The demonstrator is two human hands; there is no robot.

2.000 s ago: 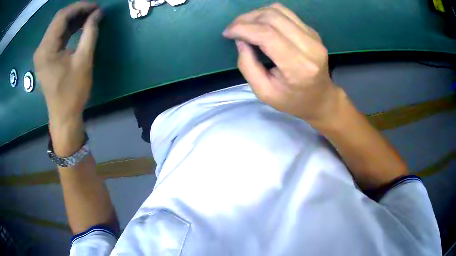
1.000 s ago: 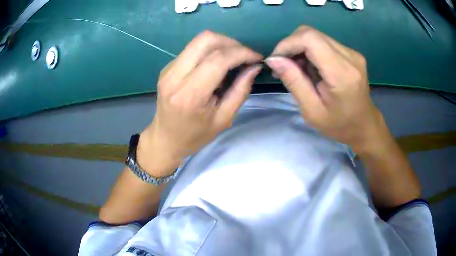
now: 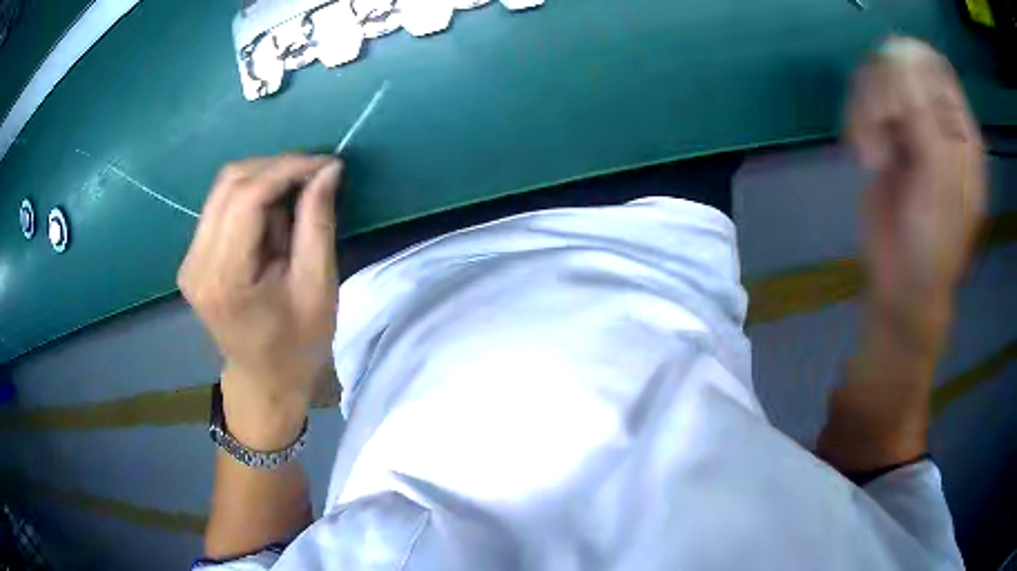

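Observation:
My left hand (image 3: 268,257) is over the green bench at the left, its thumb and fingertips pinched on a thin solder wire (image 3: 362,117). One short end sticks up and right from the fingertips; a longer strand runs from behind the hand to the upper left. A silver-white fixture (image 3: 346,31) lies at the top, its scalloped edge towards me, with small parts between its lobes; its upper side is cut off by the frame. My right hand (image 3: 920,156) is at the far right over the bench edge, strongly blurred; its hold cannot be made out.
Two small white-silver discs (image 3: 58,229) lie at the far left of the green bench (image 3: 602,100). A pale curved rail (image 3: 56,84) crosses the upper left corner. A dark object with a yellow tag (image 3: 979,11) is at the top right. The tip of something thin shows at the top right edge.
The hands, together at the middle a second ago, are now apart: the left has moved left with the wire, the right far to the right. The fixture and discs sit differently as the view has shifted.

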